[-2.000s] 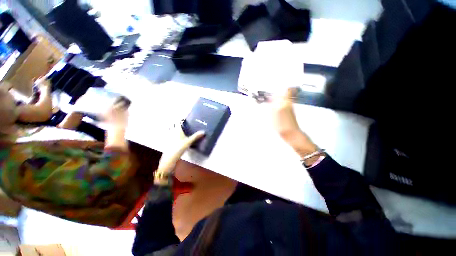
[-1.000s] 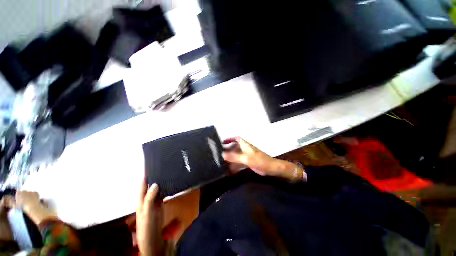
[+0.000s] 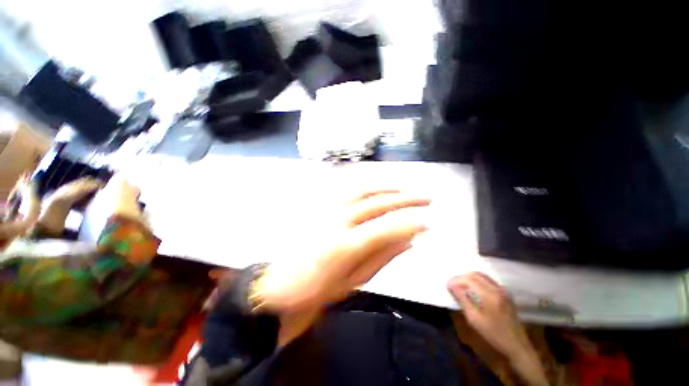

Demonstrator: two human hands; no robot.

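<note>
My left hand (image 3: 347, 252) is held over the white table (image 3: 242, 203), palm down, with its fingers stretched out and slightly apart. It holds nothing. My right hand (image 3: 487, 301) is low at the table's front edge with its fingers curled; whether anything is inside them is hidden. The large stack of black boxes with white lettering (image 3: 521, 207) stands just beyond my right hand, to the right. A pale pile of small white items (image 3: 338, 121) lies farther back, beyond my left hand.
Black open boxes (image 3: 238, 98) and dark shells (image 3: 336, 56) stand at the back. Flat dark pieces (image 3: 185, 137) and shiny clear plastic lie back left. A co-worker in a patterned sleeve (image 3: 125, 241) works at the left.
The black box that both my hands held is no longer in them. My left hand has opened and moved right over the table; my right hand is lower right. The view has shifted.
</note>
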